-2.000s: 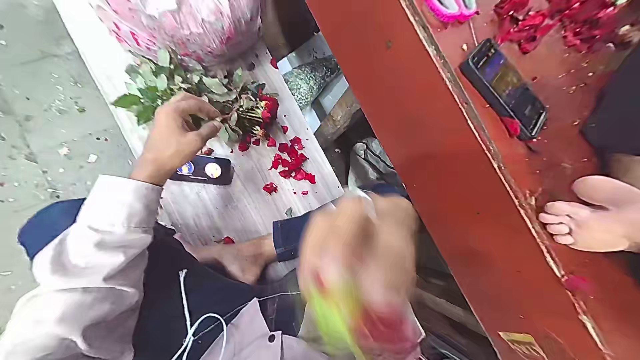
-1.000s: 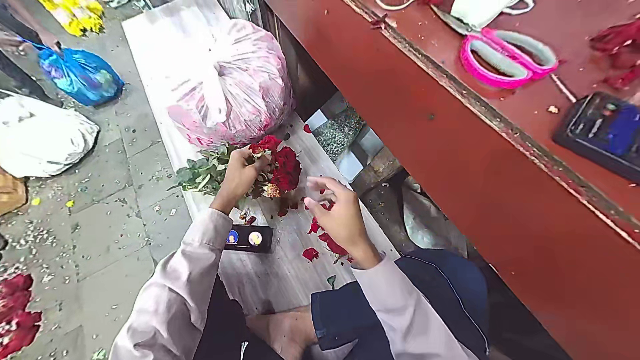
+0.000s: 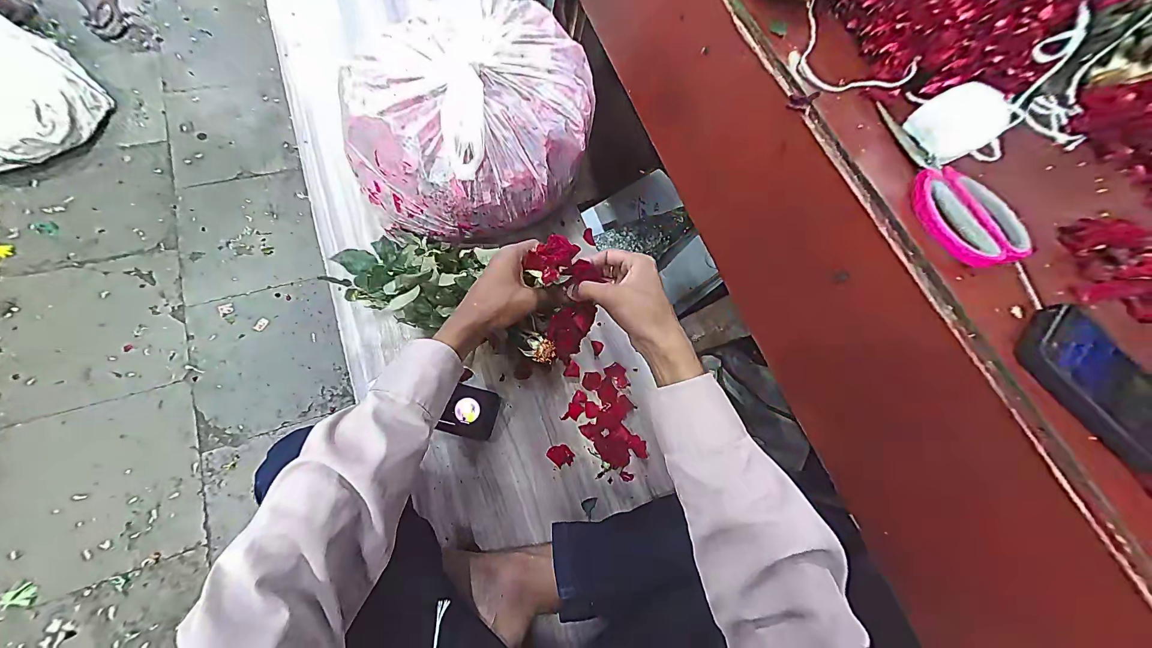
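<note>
My left hand (image 3: 504, 292) holds a red rose (image 3: 552, 256) just below its bloom, above a leafy bunch of roses (image 3: 418, 281) lying on the light wooden bench. With thumb and forefinger my right hand (image 3: 634, 292) pinches red petals at the rose's right side. Another red bloom (image 3: 571, 328) and a stripped, yellowish flower head (image 3: 541, 350) show under my hands. Loose red petals (image 3: 612, 423) are scattered over the bench nearer to me. A small dark device with a lit round spot (image 3: 467, 411) lies below my left wrist.
A tied clear plastic bag of pink petals (image 3: 468, 126) sits on the bench behind the bunch. On the red table (image 3: 774, 297) at right are pink-handled scissors (image 3: 970, 216), white string (image 3: 963, 117), a phone (image 3: 1093, 378) and red petals. A white sack (image 3: 45, 94) lies on the paved floor.
My right hand has come in against the rose at my left hand; one second ago it was apart, to the right. The view has shifted strongly.
</note>
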